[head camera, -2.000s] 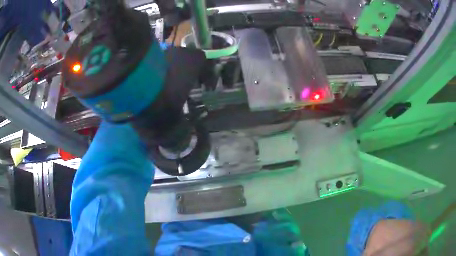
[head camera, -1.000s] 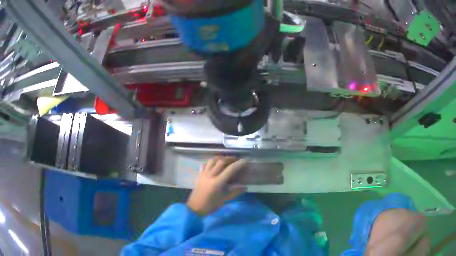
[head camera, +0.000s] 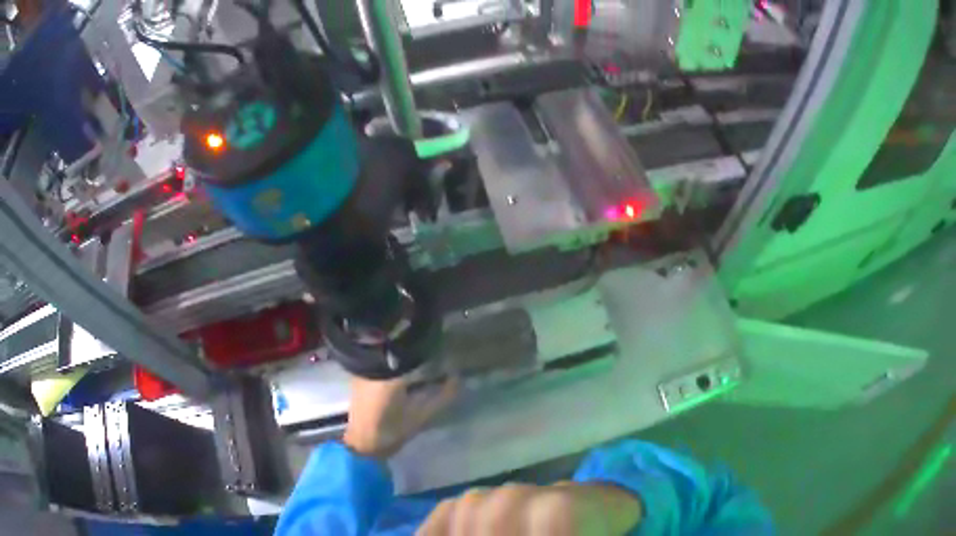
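Note:
The black microscope-like head with a blue band (head camera: 283, 173) stands over the work fixture (head camera: 571, 319), its ring-shaped lens end low above the fixture's left part. A dark grey strip (head camera: 487, 341) lies on the fixture, right of the lens ring. My left hand (head camera: 393, 411) is at the fixture's front edge, just below the lens ring; its fingertips are partly hidden, and whether it grips anything cannot be told. My right hand (head camera: 524, 513) is blurred at the bottom edge, partly cut off, knuckles up; its fingertips are hidden.
A silver base plate (head camera: 503, 429) extends in front of the fixture, with a button panel (head camera: 700, 383) at right. Dark bins (head camera: 163, 450) and a red tray (head camera: 246, 343) are at left. Paired silver plates (head camera: 524, 194) stand behind. Grey frame posts (head camera: 781, 131) flank the station.
The view has turned and shifted. The dark strip has gone from the front plate and now shows on the fixture. My left hand has moved up to the lens ring; my right hand has come in towards the bottom centre.

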